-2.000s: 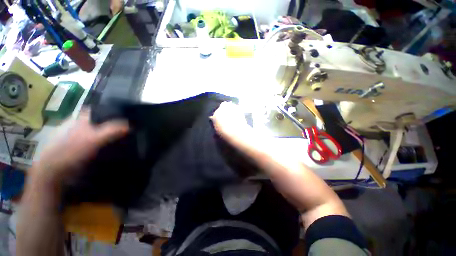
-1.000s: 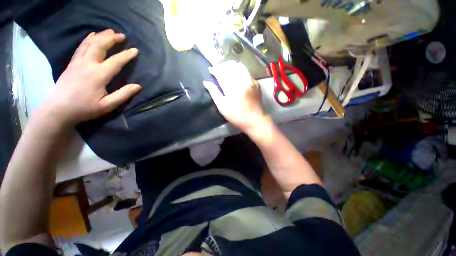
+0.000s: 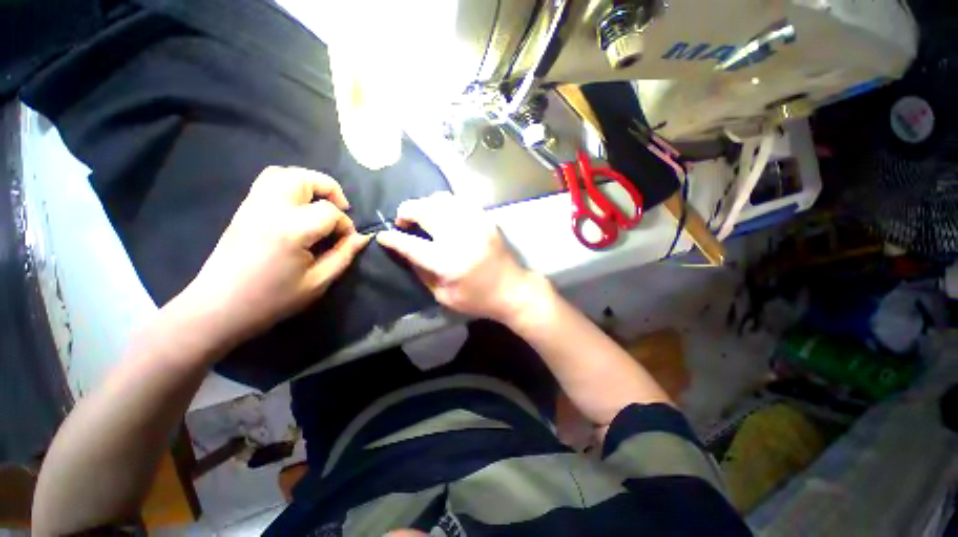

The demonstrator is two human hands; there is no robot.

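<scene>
A dark garment panel (image 3: 189, 136) lies over the white table and hangs slightly past its front edge. My left hand (image 3: 289, 246) has thumb and fingers pinched at the pocket opening. My right hand (image 3: 452, 252) pinches the cloth at the right end of the same opening, its fingertips almost touching my left fingertips. A short pale chalk mark (image 3: 384, 219) shows between the fingertips. Most of the opening is hidden by my hands. Red-handled scissors (image 3: 597, 199) lie to the right of my right hand, blades towards the machine.
The cream sewing machine head (image 3: 756, 52) is at upper right. A wooden strip (image 3: 702, 229) and a black cloth scrap (image 3: 643, 136) lie under it. The table's front edge (image 3: 588, 262) runs before my body. A fan (image 3: 912, 121) stands at far right.
The panel was moved in a blur, then lay flat with the slit gaping and my left hand spread on it. Now both hands have come together and pinch the cloth at the opening.
</scene>
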